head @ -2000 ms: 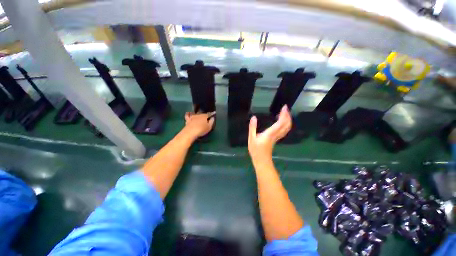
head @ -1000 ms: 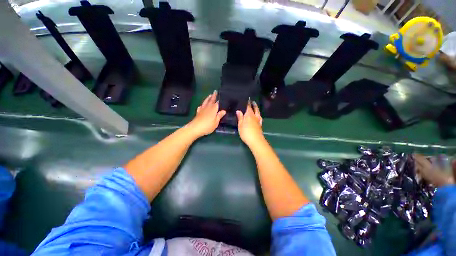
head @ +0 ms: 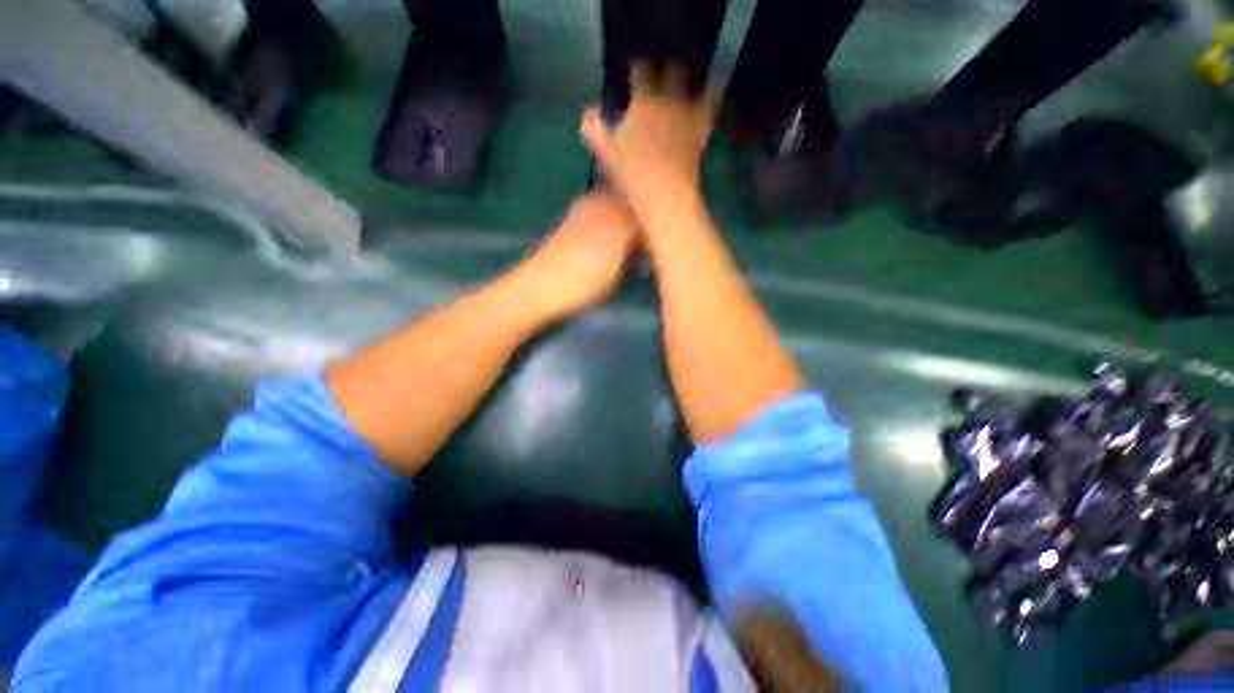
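A black packaging box stands on the green belt in front of me, its tall lid (head: 659, 38) cut off by the top edge. My right hand (head: 659, 133) is spread over the box base, blurred, and hides most of it. My left hand (head: 585, 251) is at the near edge of the base, just below my right hand; its fingers are partly hidden behind my right wrist. Whether either hand grips anything does not show.
More open black boxes stand left (head: 436, 136) and right (head: 798, 149) on the belt (head: 866, 257). A grey post (head: 257, 176) slants in from the upper left. Glossy black packets (head: 1083, 501) are heaped at right. A blue sleeve shows at the left edge.
The view has tilted down, so the boxes sit higher. My hands, earlier on either side of the base, are now close together, the right one further forward over the box.
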